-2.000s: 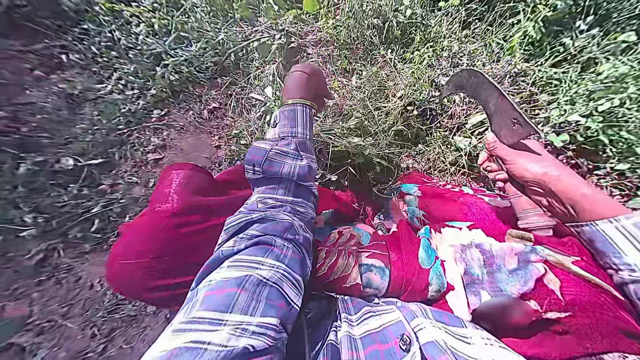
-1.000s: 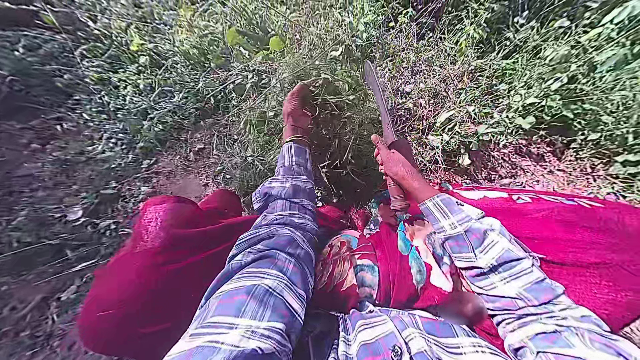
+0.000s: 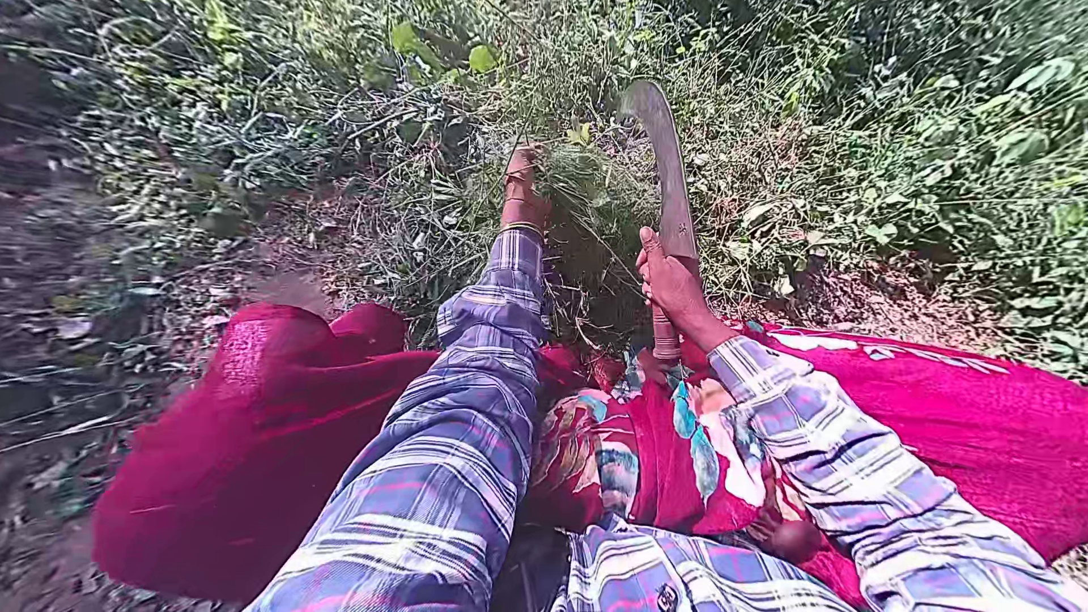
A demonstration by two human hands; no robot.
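Observation:
My left hand (image 3: 525, 189), with thin bangles at the wrist, is closed on a bunch of green grass (image 3: 586, 183) that spreads to its right. Its fingertips are mostly hidden by the stems. My right hand (image 3: 673, 285) grips a sickle with a broad curved metal blade (image 3: 667, 161) and a ringed handle (image 3: 665, 336). The blade points up and away, its hooked tip bent to the left. It stands a little to the right of the grass bunch, apart from my left hand.
Dense grass and leafy weeds (image 3: 850, 161) grow ahead and to the right. Bare soil with dry litter (image 3: 293, 285) lies at the left. Red flowered cloth (image 3: 280, 425) covers my legs and spreads to both sides, close below my hands.
The right hand with the sickle has moved left from the far right, close to the left hand. The blade now leans less to the right. More grass shows beside the left hand.

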